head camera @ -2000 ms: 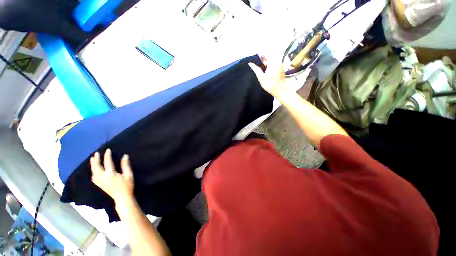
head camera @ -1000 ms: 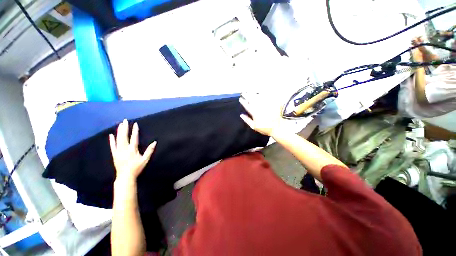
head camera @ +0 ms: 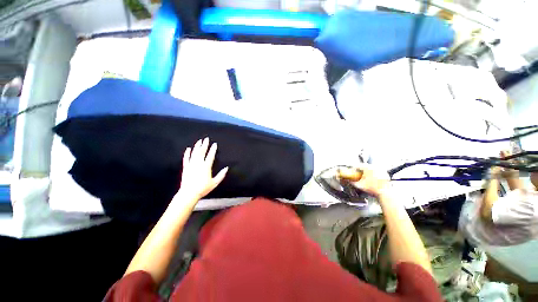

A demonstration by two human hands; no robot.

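Observation:
The black trousers (head camera: 135, 141) lie over the long blue padded board (head camera: 130, 100), and the board's blue cover shows along the far edge and at the rounded right end. My left hand (head camera: 202, 171) rests flat on the black cloth with its fingers spread. My right hand (head camera: 371, 180) is closed around the tan handle of the steam iron (head camera: 335, 184), just right of the board's rounded end. The iron's pointed end faces left. Whether the iron touches the surface below is hard to tell.
A bright blue swing arm (head camera: 159, 53) and a second blue buck (head camera: 377, 38) are behind. A phone (head camera: 234, 84) and a metal plate (head camera: 298, 87) lie on the white table (head camera: 203, 56). Black cables (head camera: 436, 162) run right, towards another person (head camera: 501, 212). Olive cloth (head camera: 366, 248) is at lower right.
My right hand has left the cloth's right end and taken hold of the iron's handle. My left hand has moved right along the cloth. The view has turned, showing more of the right side.

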